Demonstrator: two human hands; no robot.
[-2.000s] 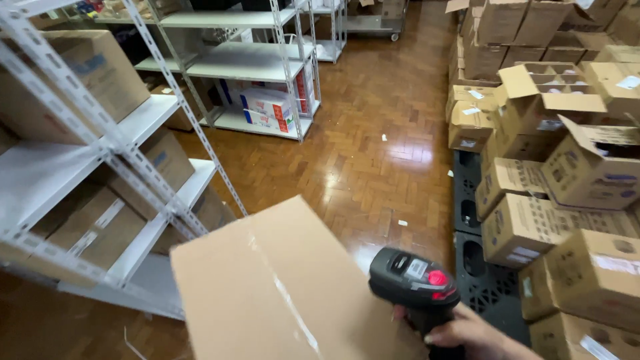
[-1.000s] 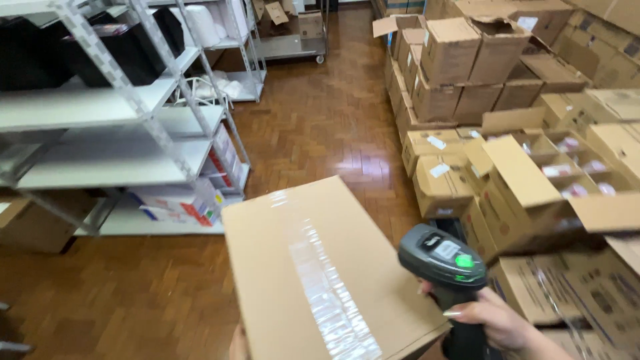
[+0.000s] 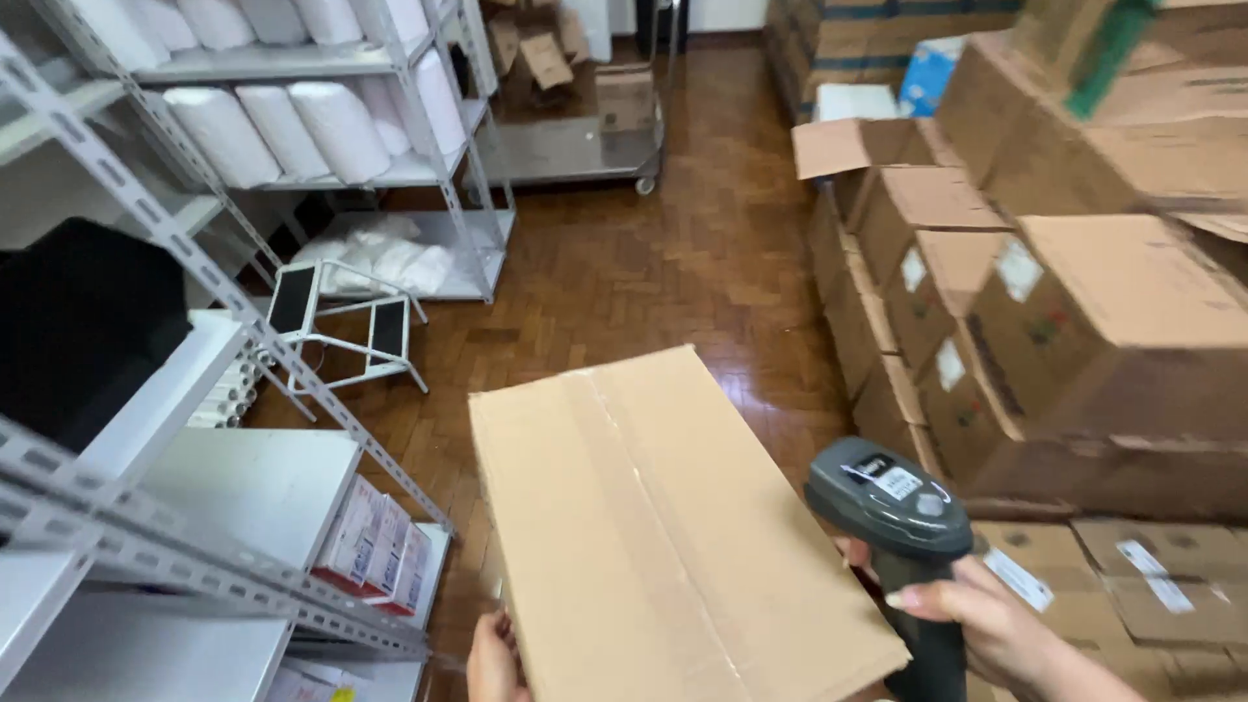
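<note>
A closed cardboard box with clear tape along its top seam is held out over the floor, low in the middle of the view. My left hand grips its left side near the bottom edge; only some fingers show. In my right hand is a dark handheld barcode scanner, its head lying over the box's right edge. The fingers of that hand wrap the scanner's handle and come close to the box's right side; whether they also support the box is hidden.
Metal shelving stands at left, with white wrapped rolls farther back. A folding step stool sits beside it. Stacked cartons line the right side. A flatbed cart stands ahead on the parquet floor.
The view has moved along the aisle, and the step stool and wrapped rolls now show clearly. The scanner's light, red and then green in earlier frames, no longer glows. Box and scanner remain held.
</note>
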